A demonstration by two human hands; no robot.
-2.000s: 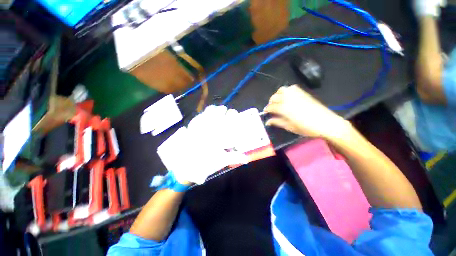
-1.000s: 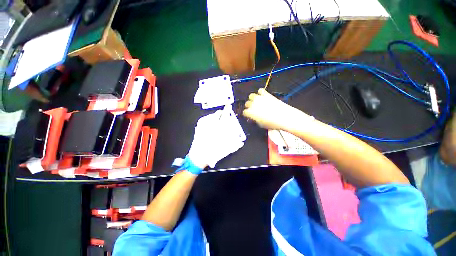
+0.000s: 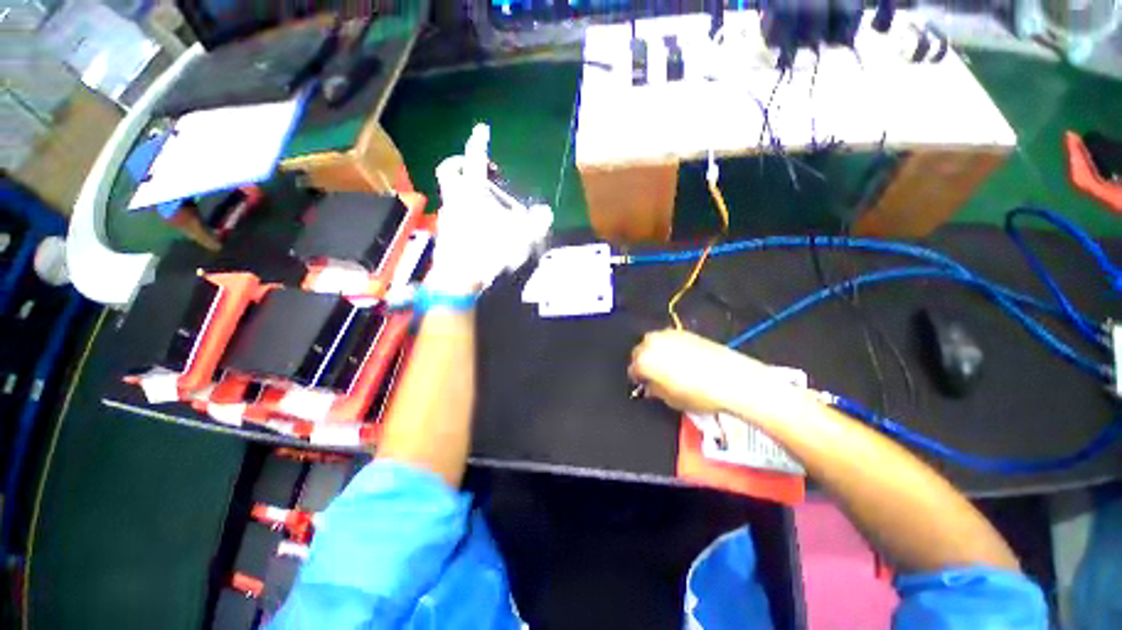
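Observation:
My left hand point(image 3: 480, 234), in a white glove with a blue wrist band, is raised beside the black units in red trays point(image 3: 289, 332). Its fingers are partly spread and blurred; whether it holds a white unit edge-on is unclear. My bare right hand point(image 3: 684, 372) is closed over the black mat, with the orange-yellow lead point(image 3: 692, 273) running into it and a small dark tip below the fingers. A white square unit point(image 3: 576, 281) lies on the mat with a blue cable point(image 3: 787, 244) in it. Another white unit point(image 3: 744, 441) lies in a red tray point(image 3: 738, 476), partly under my right forearm.
A white-topped wooden shelf point(image 3: 787, 105) with black leads stands behind the mat. A mouse point(image 3: 951, 353) and looped blue cables lie at the right. A clipboard point(image 3: 222, 151) is at the upper left. More units are below left, and a pink panel point(image 3: 843, 572) is below right.
The view has shifted. My left hand has moved from the mat's middle up and left towards the stacks. My right hand has moved nearer the unit in the red tray, with the orange-yellow lead.

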